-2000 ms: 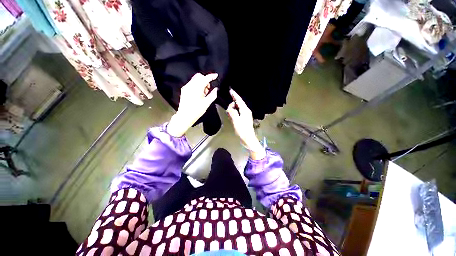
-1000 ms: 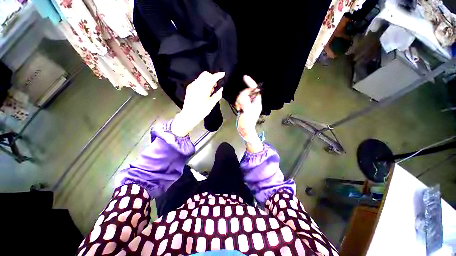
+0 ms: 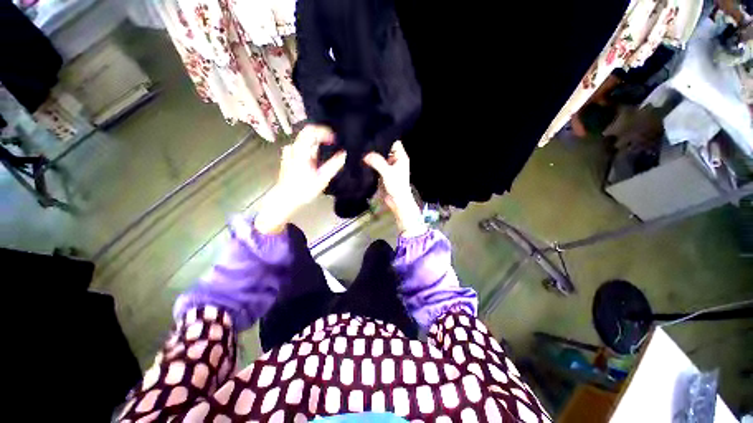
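A black garment (image 3: 359, 91) hangs in front of me, with a small white mark near its top. My left hand (image 3: 304, 168) is at its left lower edge, thumb and fingers pinching the black cloth. My right hand (image 3: 391, 175) is at the lower right edge of the same cloth, thumb and forefinger on it. A short flap of the cloth hangs between and below the hands. No snips can be made out in the right hand. More black garments (image 3: 495, 91) hang close together at the right.
Floral garments (image 3: 239, 62) hang at the left and right of the black ones. A rack foot (image 3: 528, 252) and a round black base (image 3: 621, 316) stand on the floor at right. A white table (image 3: 669, 384) is at lower right, black cloth (image 3: 58, 330) at lower left.
The view has shifted, so the garments sit further right. My right hand has turned from away from the cloth back onto it. The black cloth is drawn narrower between both hands.
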